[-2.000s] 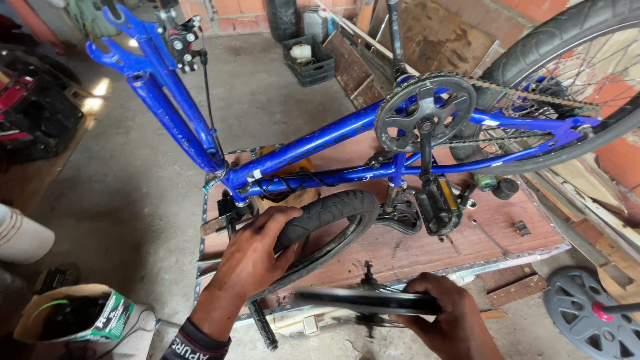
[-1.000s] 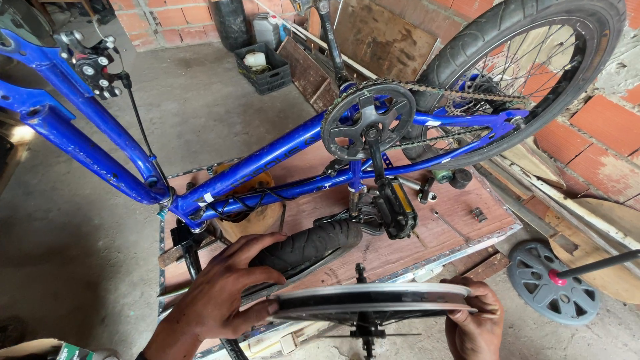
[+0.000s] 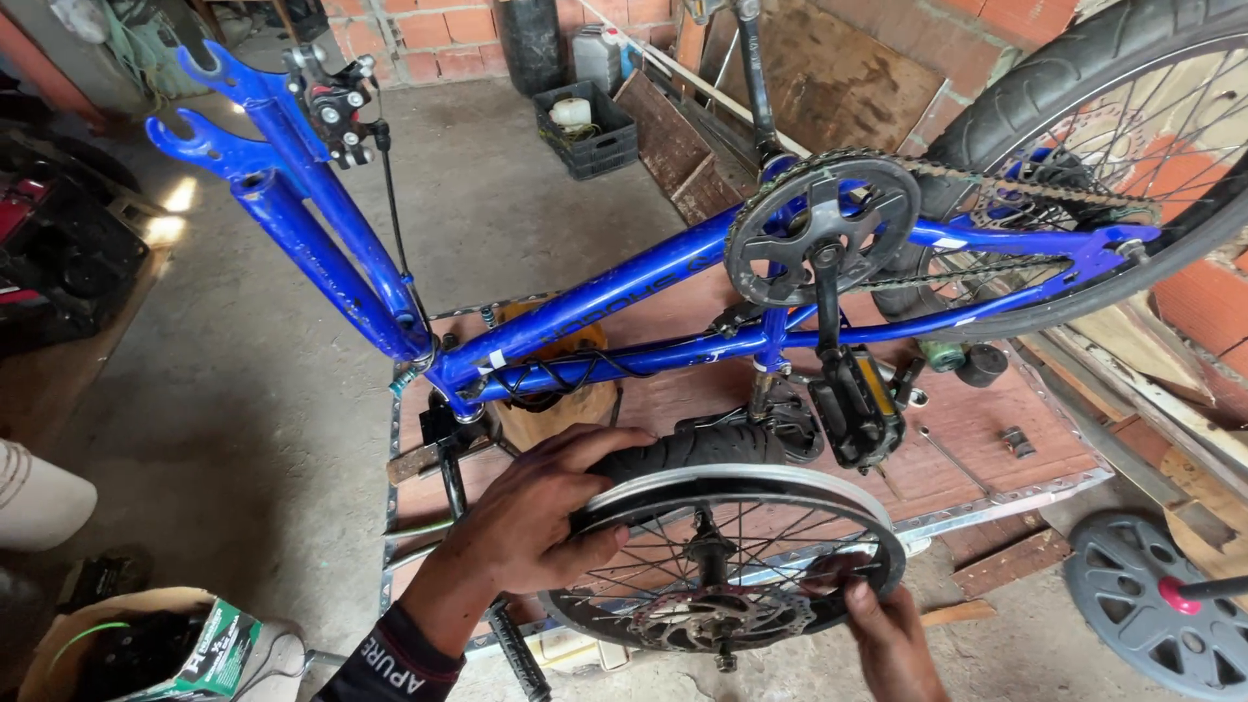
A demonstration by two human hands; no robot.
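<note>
My left hand [image 3: 541,507] grips the left side of a spoked bicycle wheel rim [image 3: 741,478], its fingers also resting on a black tire [image 3: 697,450] behind it. The rim's right side is held by my right hand [image 3: 882,624], thumb in front. The wheel is tilted, with its hub [image 3: 710,551] and brake disc [image 3: 726,616] facing me; no tire shows on it. Beyond, a blue bicycle frame [image 3: 624,302] lies upside down over a low wooden platform, its empty fork [image 3: 312,234] pointing up left, with a chainring [image 3: 824,234] and rear wheel [image 3: 1033,322] at right.
Under the bicycle is the reddish platform [image 3: 1033,429] with metal edging and small parts. A handlebar grip [image 3: 517,653] sticks out below my left hand. A cardboard box [image 3: 127,653] stands lower left, a grey plastic disc [image 3: 1141,604] lower right, a black crate [image 3: 590,146] farther back.
The rim, seen nearly edge-on before, is now tilted so its spokes and brake disc show. My left hand, on the tire alone two seconds ago, is now also on the rim.
</note>
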